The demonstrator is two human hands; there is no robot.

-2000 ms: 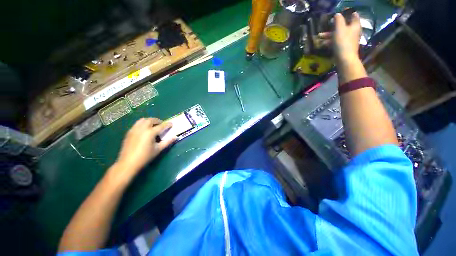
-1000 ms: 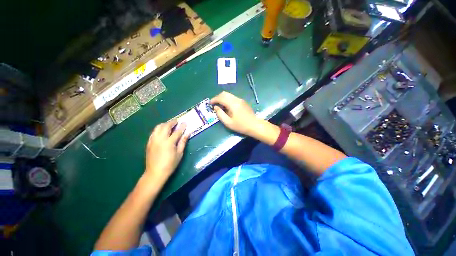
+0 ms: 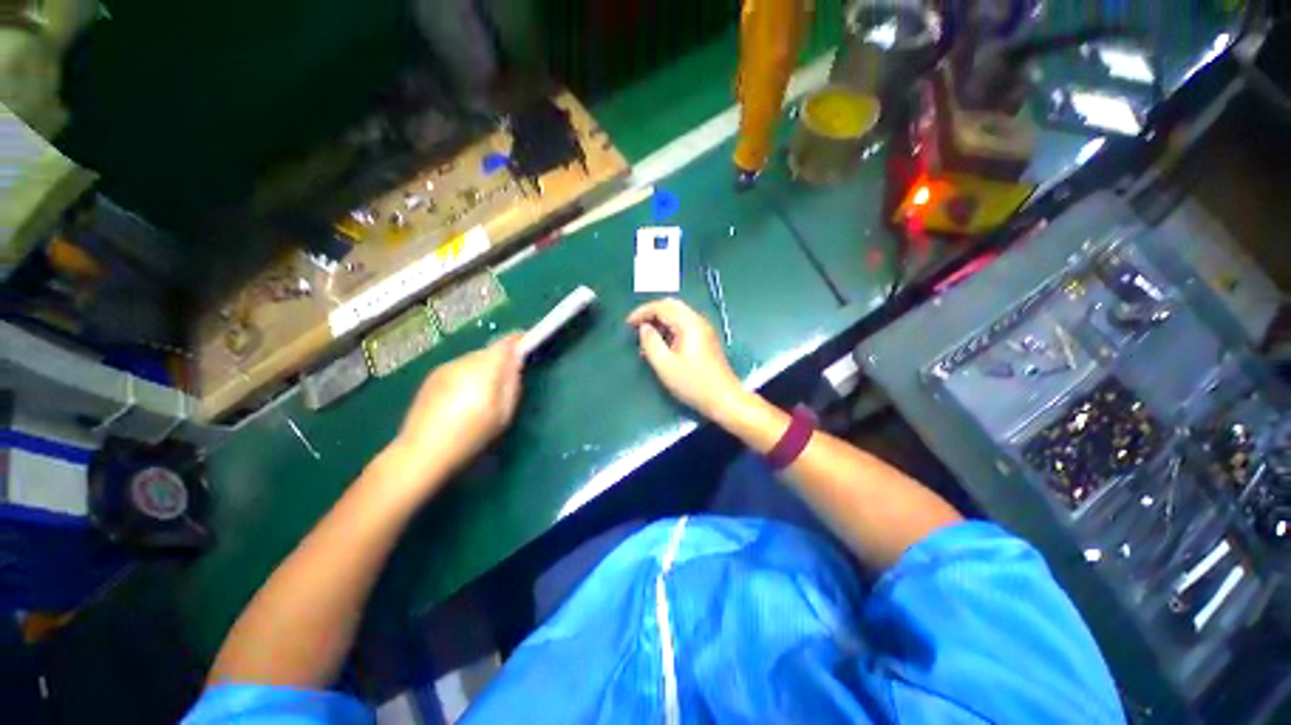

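The phone body is tilted up on edge above the green mat, so only a narrow pale side shows. My left hand grips its near-left end. My right hand is to the right of the phone, apart from it, with fingers bent; nothing can be made out in it. The white card with a small dark cutout lies flat beyond my right hand. The tweezers lie just right of that hand.
Three screw trays line the wooden ledge. The orange screwdriver hangs at the back, beside a yellow-topped round container. A yellow-black unit shows a red light. The grey parts tray is at right. A thin dark rod lies near it.
My right hand came back from the rear-right unit to the phone, then moved off it. My left hand has tipped the phone from flat onto its edge. The unit's red light now shows.
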